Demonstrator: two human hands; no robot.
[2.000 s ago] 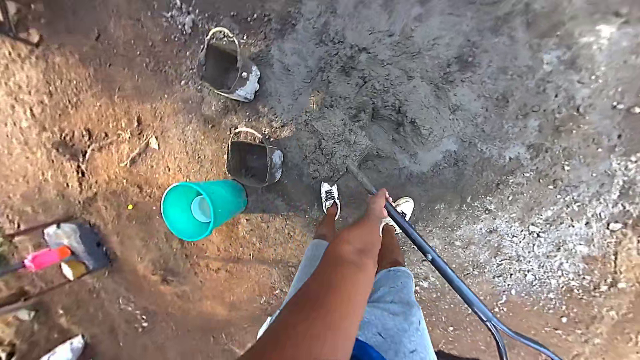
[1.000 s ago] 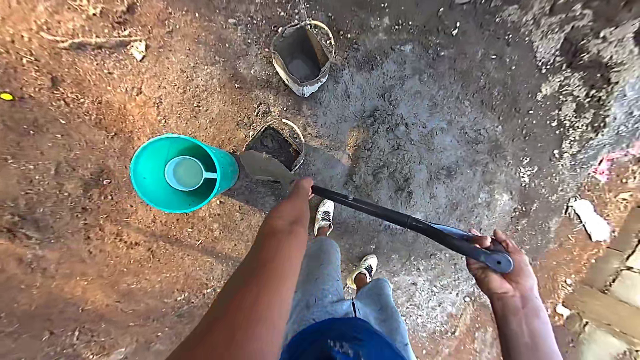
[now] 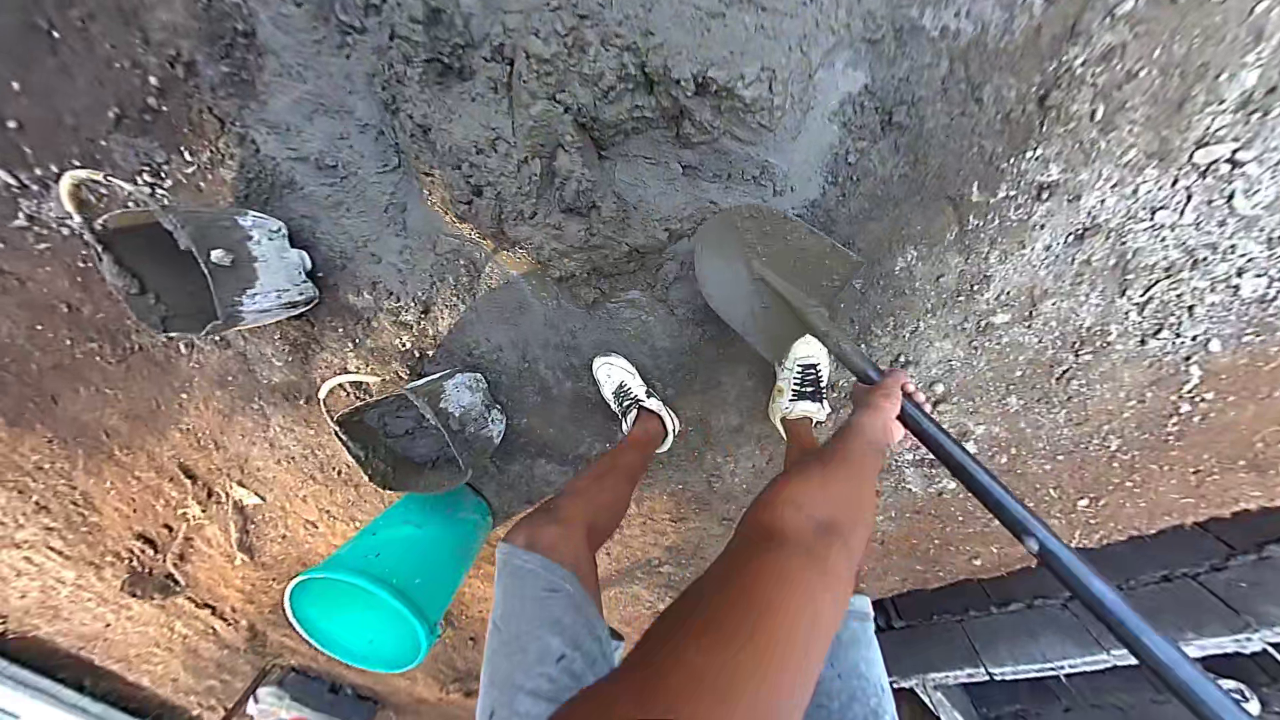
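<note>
My left hand [image 3: 887, 405] grips the dark shaft of a shovel [image 3: 1030, 540], just above its blade. The broad, wet metal blade [image 3: 775, 275] rests at the near edge of a mass of wet grey mortar [image 3: 640, 130], in front of my right shoe [image 3: 802, 385]. The shaft runs off to the lower right corner, and my right hand is out of view. At the left, a handled bucket [image 3: 470, 405] holding grey mortar stands close to my left shoe [image 3: 632, 395].
A second handled bucket [image 3: 265, 265] with grey material lies farther out at the left. A turquoise plastic bucket [image 3: 425, 560] stands beside the nearer one. Dark blocks [image 3: 1030, 615] form an edge at the lower right. Gravel [image 3: 1220, 190] covers the ground at the right.
The shovel blade has moved from beside the nearer handled bucket to the mortar at the right. My right hand, on the shovel's grip one second ago, is out of view. The view has shifted.
</note>
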